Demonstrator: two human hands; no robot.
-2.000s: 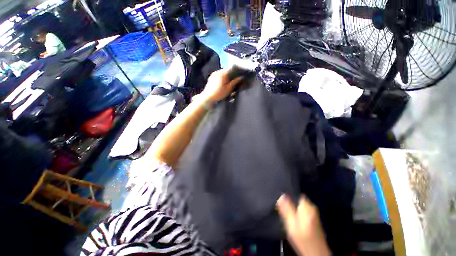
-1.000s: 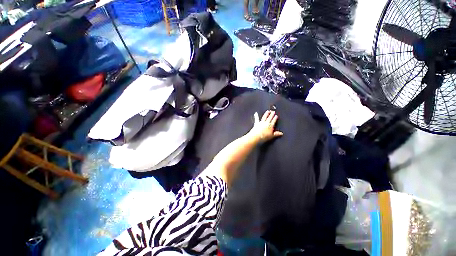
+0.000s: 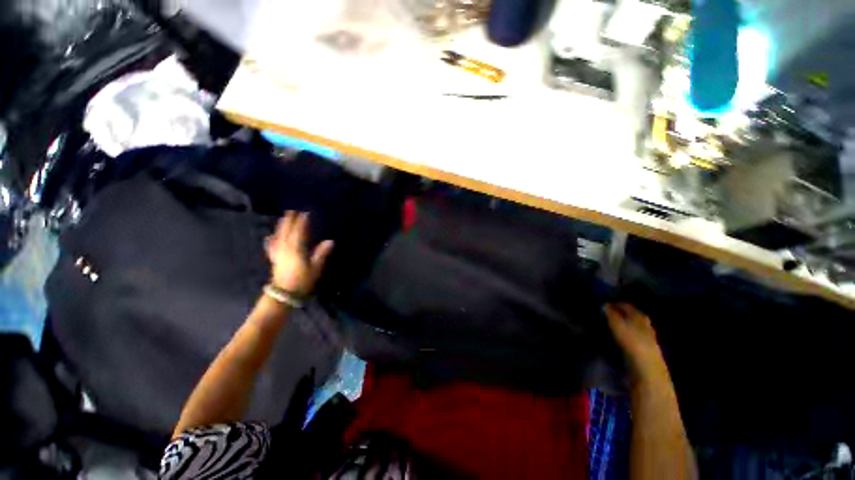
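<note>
A dark charcoal garment (image 3: 459, 281) lies across my lap, under the front edge of the machine table. My left hand (image 3: 295, 258) is open, thumb apart, over dark cloth left of my lap. My right hand (image 3: 633, 333) has its fingers curled on the garment's right end, slightly blurred; its fingertips are partly hidden. A finished garment pile (image 3: 159, 309) bulges at the left, with several shiny buttons (image 3: 86, 269) in a short row on top.
The white wood-edged table (image 3: 375, 103) crosses the top, bearing a yellow-and-black tool (image 3: 476, 66), a thin dark sliver (image 3: 475, 96) and a dark spool (image 3: 512, 21). Blurred machine parts (image 3: 670, 131) and a blue strip (image 3: 714, 56) stand at right. White cloth (image 3: 148, 108) lies upper left.
The view has swung right to the table and machine. My left hand has left the top of the pile. My right hand and the garment across my lap are now in view.
</note>
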